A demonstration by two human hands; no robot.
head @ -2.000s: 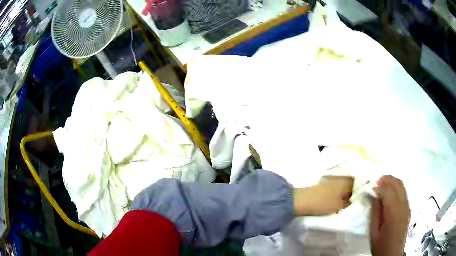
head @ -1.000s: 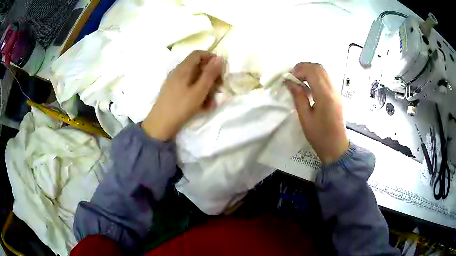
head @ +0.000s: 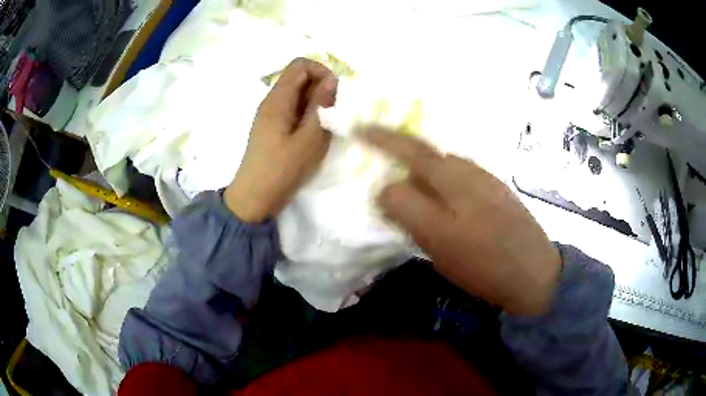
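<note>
A white garment piece [head: 341, 240] hangs over the table's front edge toward the lap, its upper part lost in glare. My left hand [head: 286, 139] has its fingers curled closed on the cloth's upper edge. My right hand [head: 464, 216] is motion-blurred over the right part of the cloth, fingers pointing left toward my left hand. Whether its fingers grip the cloth cannot be told. Yellowish folds [head: 395, 116] show just beyond the hands.
The sewing machine [head: 635, 85] stands at the upper right with a blue-grey lamp bar [head: 556, 62]. Black-handled shears [head: 682, 263] and slim tools [head: 658, 232] lie right of the needle. A cream cloth bundle [head: 93, 286] and yellow tube [head: 108, 197] are at left.
The view has swung right from the carts to the machine. Since one second ago my right hand has moved left and nearer over the cloth; my left hand has stayed nearly in place.
</note>
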